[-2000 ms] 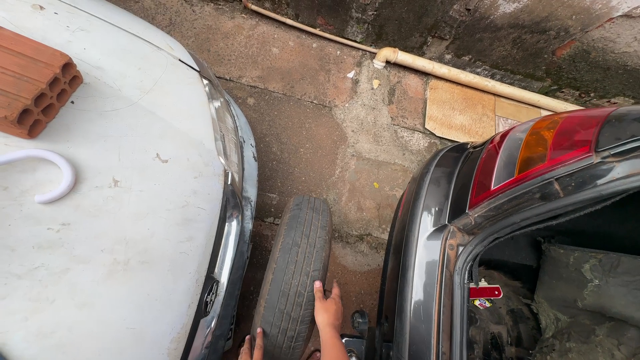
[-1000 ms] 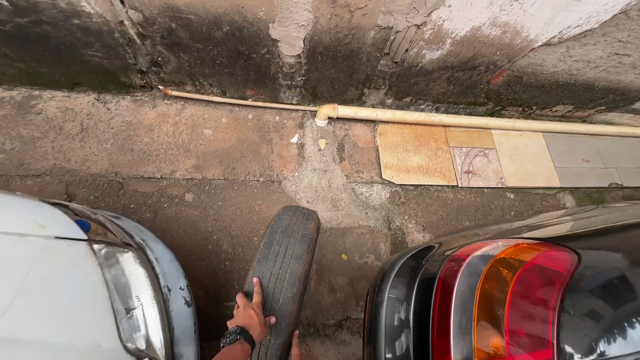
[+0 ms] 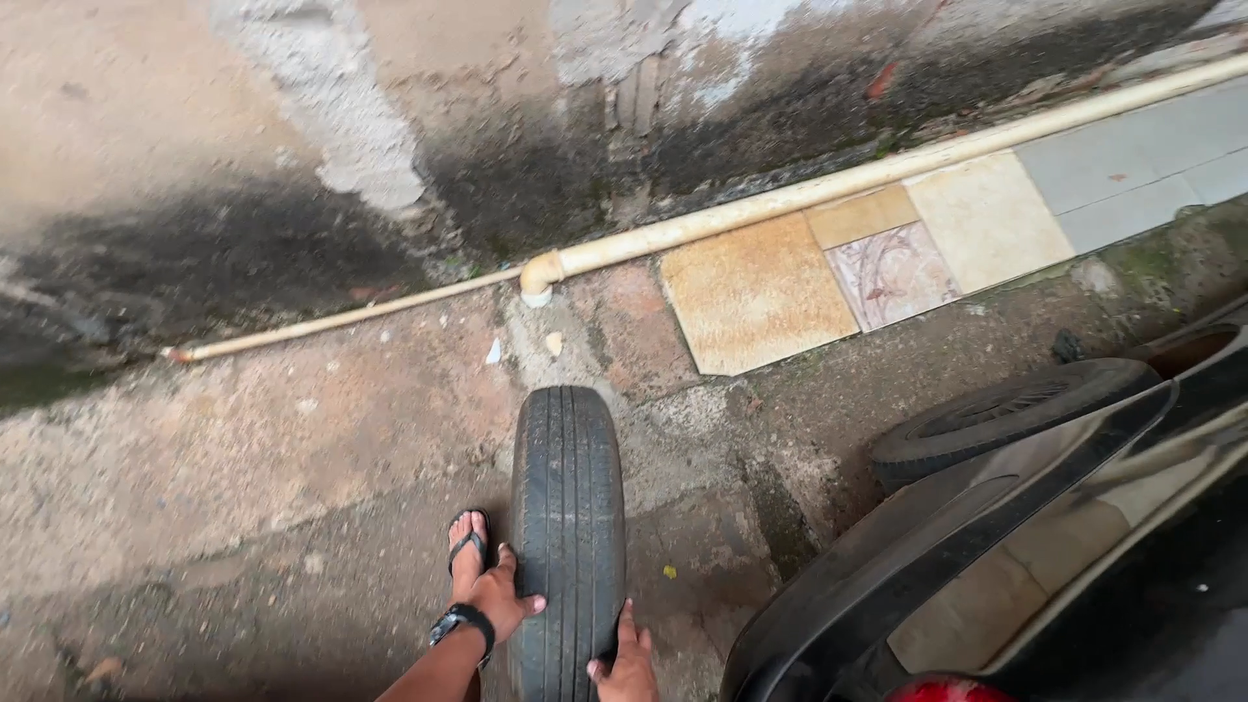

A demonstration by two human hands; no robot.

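A worn black rubber tire (image 3: pixel 568 526) stands upright on its tread at the lower middle of the head view. My left hand (image 3: pixel 502 597), with a dark watch on its wrist, rests against the tire's left side, its thumb on the tread. At the tire's lower right edge, my right hand (image 3: pixel 629 663) touches the sidewall and tread, with its fingers partly spread. The lower part of the tire runs out of the frame, and so does my right wrist.
A dark car (image 3: pixel 877 595) with a mounted wheel (image 3: pixel 1014 414) is at the right. A cream plastic pipe (image 3: pixel 780 200) runs along the base of a stained wall (image 3: pixel 507 117). Floor tiles (image 3: pixel 760 292) lie beside the pipe. My foot in a flip-flop (image 3: pixel 468 541) is left of the tire.
The tire and both hands have moved out from between the white car and the dark car, towards the wall. The view has swung, and the white car is out of frame.
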